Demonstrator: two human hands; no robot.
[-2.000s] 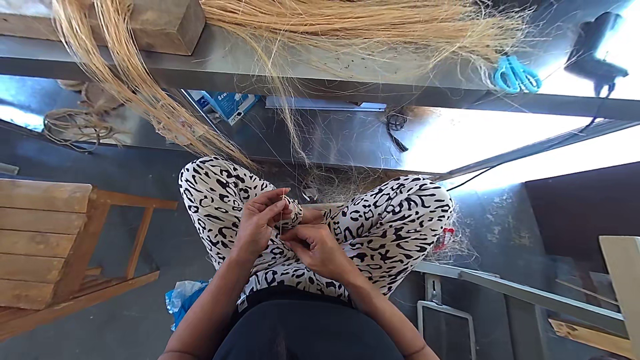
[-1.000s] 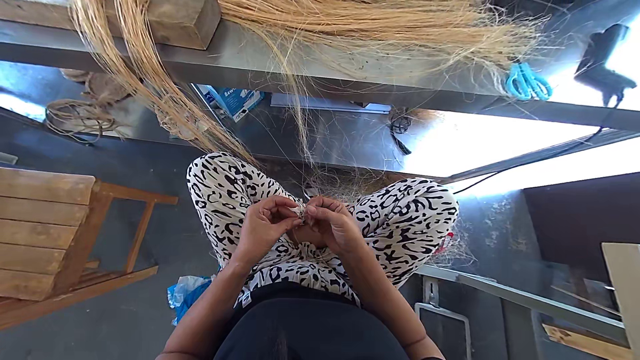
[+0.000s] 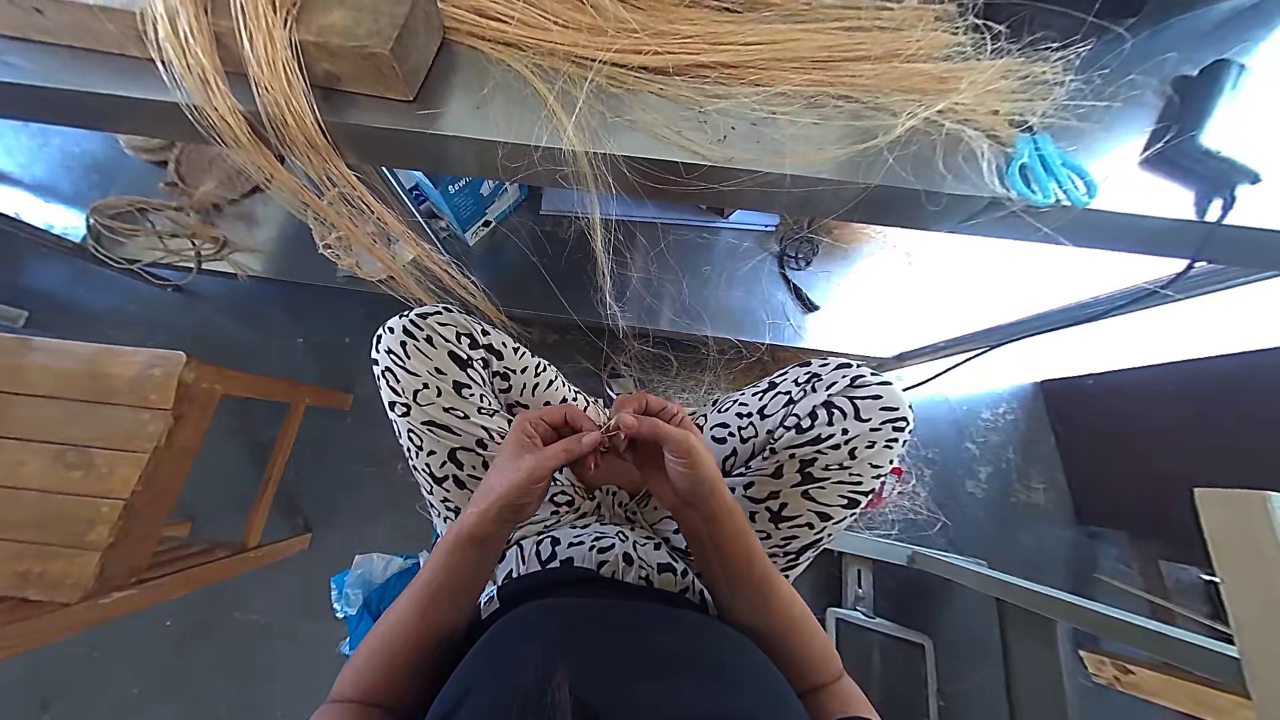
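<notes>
Above my lap, my left hand (image 3: 545,455) and my right hand (image 3: 665,445) meet, fingertips nearly touching. Both pinch a small piece of pale fibre strands (image 3: 608,428) between thumb and fingers; its exact shape is too small to tell. Long bundles of straw-coloured fibre (image 3: 760,60) lie on the metal table (image 3: 700,165) in front of me. Two hanks (image 3: 330,190) hang over its edge at the left, beside a wooden block (image 3: 370,50). Blue-handled scissors (image 3: 1050,172) rest at the table's edge on the right, by the fibre tips.
A slatted wooden chair (image 3: 80,450) stands at the left, near a blue plastic bag (image 3: 375,595) on the floor. The lower shelf holds coiled cord (image 3: 155,235), a blue box (image 3: 468,205) and a dark cord (image 3: 798,255). A black tool with a cable (image 3: 1195,135) lies at the upper right.
Two seconds ago my left hand was held a little above my right; now the hands are side by side, fingertips together at the fibre piece.
</notes>
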